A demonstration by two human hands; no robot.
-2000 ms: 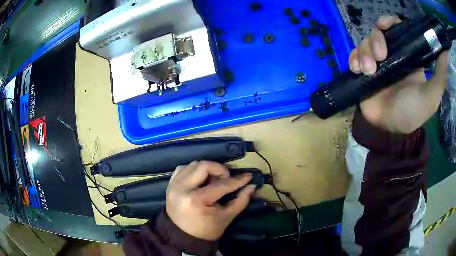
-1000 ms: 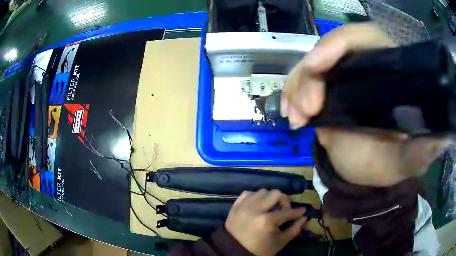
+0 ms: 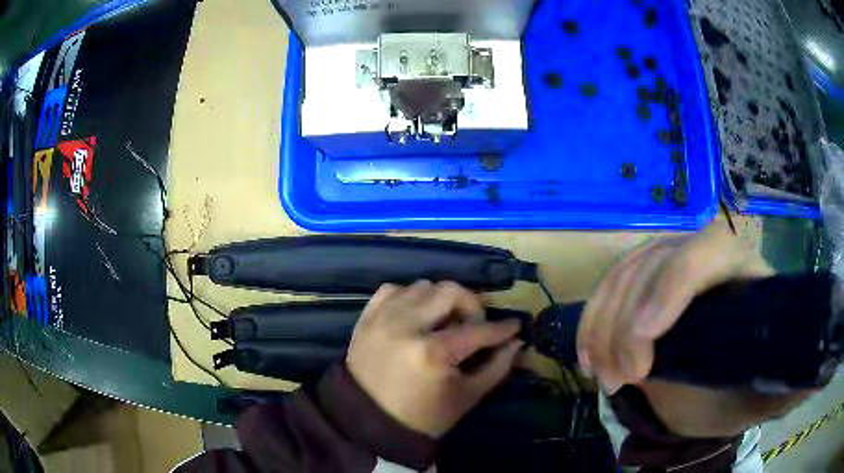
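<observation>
Several long black strips lie side by side on the tan work board; the rearmost strip (image 3: 361, 265) is fully visible. My left hand (image 3: 430, 351) rests on the right part of the second strip (image 3: 296, 321), with thumb and fingertips pinched near its right end; what is between them is hidden. My right hand (image 3: 662, 323) is closed around the black electric screwdriver (image 3: 750, 333), which lies nearly level. The screwdriver's front end is at the strip's right end, beside my left fingertips. The bit and any screw cannot be seen.
Behind the strips, a blue tray (image 3: 500, 220) holds the screw feeder (image 3: 426, 83) and small round black caps (image 3: 589, 90). A grey dotted sheet (image 3: 759, 111) is at the right. A black printed carton sheet (image 3: 111, 222) and thin wires (image 3: 190, 296) are at the left.
My right hand has brought the screwdriver from over the tray, past the feeder, down to the second strip's right end. My left hand stays on that strip. The camera view has shifted.
</observation>
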